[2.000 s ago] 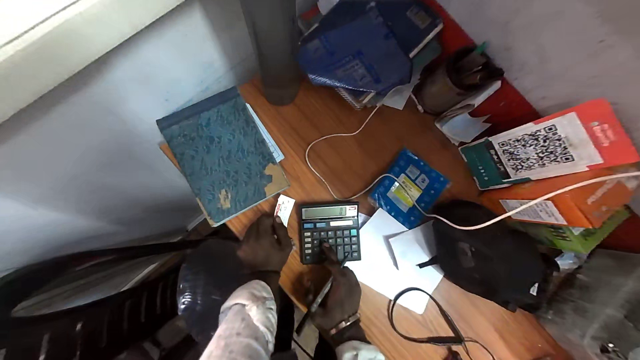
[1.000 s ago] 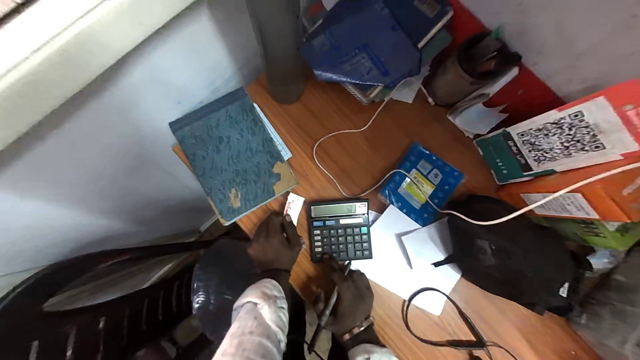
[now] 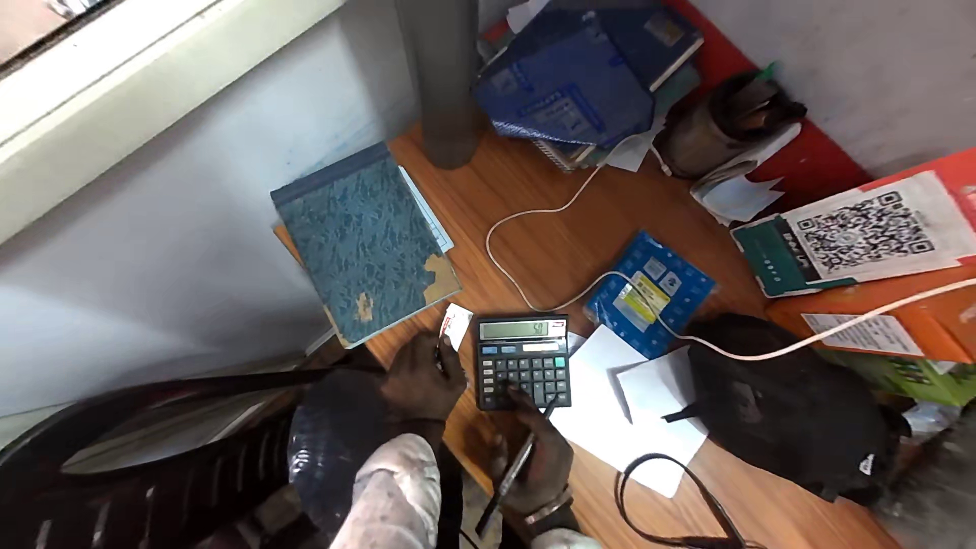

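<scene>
A black desk calculator [image 3: 523, 362] lies face up on the wooden desk, its display showing digits. My right hand [image 3: 534, 457] holds a pen [image 3: 515, 469] slanted across the palm, with one fingertip on the lower keys. Left of the calculator, my left hand [image 3: 425, 377] pinches a small white printed card [image 3: 455, 326] at the desk edge. White paper sheets [image 3: 625, 412] lie right of the calculator, partly overlapping. A worn blue-green hardcover ledger [image 3: 366, 244] rests beyond my left hand.
A white cable [image 3: 526, 213] loops over the desk past a blue packet [image 3: 652, 293]. A black bag [image 3: 785, 412] with a strap lies at right, near a printed code stand [image 3: 862, 232]. Blue folders [image 3: 572, 84], a pen holder [image 3: 724, 114] and a grey pipe [image 3: 446, 84] stand behind. A chair [image 3: 152, 473] is at left.
Over the calculator, the right hand's finger has moved from the middle keys two seconds ago to the lower keys now. The left hand keeps the card beside the calculator.
</scene>
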